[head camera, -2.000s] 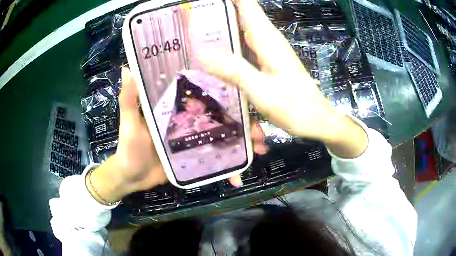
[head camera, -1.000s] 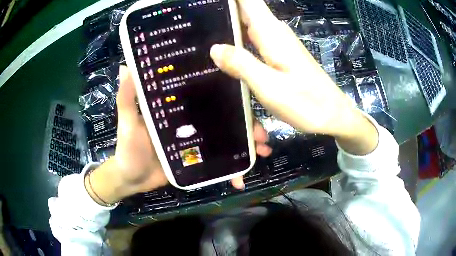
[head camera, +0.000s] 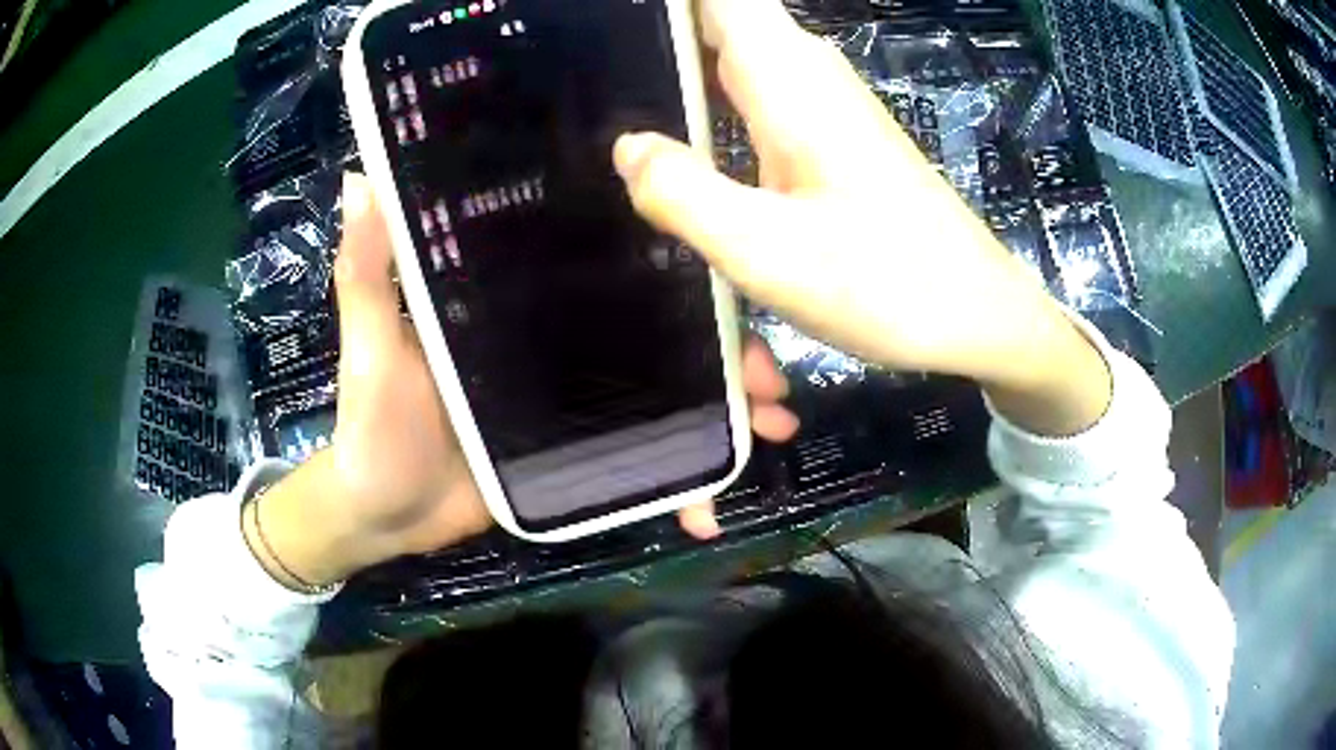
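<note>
A smartphone (head camera: 564, 352) in a white case is held upright in the middle, its screen mostly dark with faint chat lines. My left hand (head camera: 388, 425) is wrapped around the phone from behind, with its thumb on the left edge and fingertips showing past the right edge. My right hand (head camera: 835, 220) is beside the upper right of the phone, its thumb over the screen; its other fingers are partly hidden behind the upper right edge, so I cannot tell if they grip. Under the phone, black products (head camera: 938, 425) lie in rows under shiny, wrinkled clear film (head camera: 1092, 242).
A part-used sticker sheet (head camera: 183, 396) lies on the green bench (head camera: 73, 337) at the left. Spare sticker sheets (head camera: 1121, 88) overlap at the upper right. A white edge strip (head camera: 147, 110) curves across the upper left. Red and blue items (head camera: 1256, 440) are beyond the bench at right.
The phone screen has gone from a picture with a clock to a dark chat list, then to a sparser dark chat screen. My right thumb now rests lower-left over the screen than at first.
</note>
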